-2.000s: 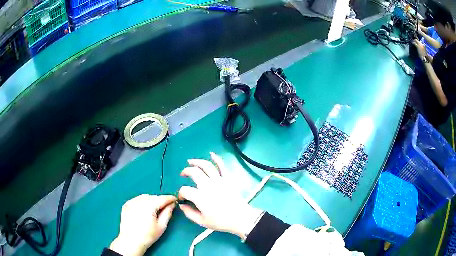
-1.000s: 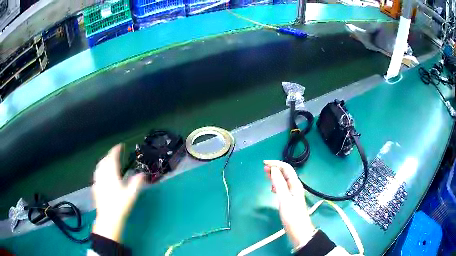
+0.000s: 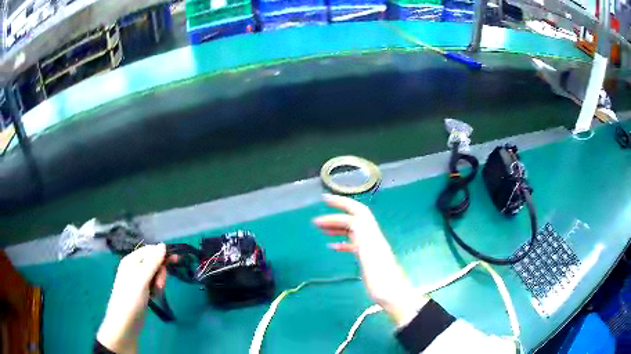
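My left hand (image 3: 142, 280) is closed around the black power cord (image 3: 181, 263) of a corded unit. That unit (image 3: 237, 271) lies on the green bench just right of the hand, its open side with red and white wires showing. Crinkled clear plastic (image 3: 77, 237) lies at the cord's far end. My right hand (image 3: 356, 238) is over the bench, fingers apart; I see nothing held in it. The cream tape roll (image 3: 328, 181) lies beyond it at the bench edge. A cream liner strip (image 3: 273, 311) curves across the bench below and behind the right hand.
A second unit (image 3: 507, 181) with a coiled cord (image 3: 453, 197) lies at the right. A sheet with a dark grid (image 3: 546, 266) is beside it. A white post (image 3: 592, 97) stands at the far right edge. A dark conveyor (image 3: 277, 114) runs beyond the grey bench edge.
The view has turned left. My left hand has taken hold of the cord, and the left unit has moved from the grey edge onto the green surface. My right hand has spread its fingers.
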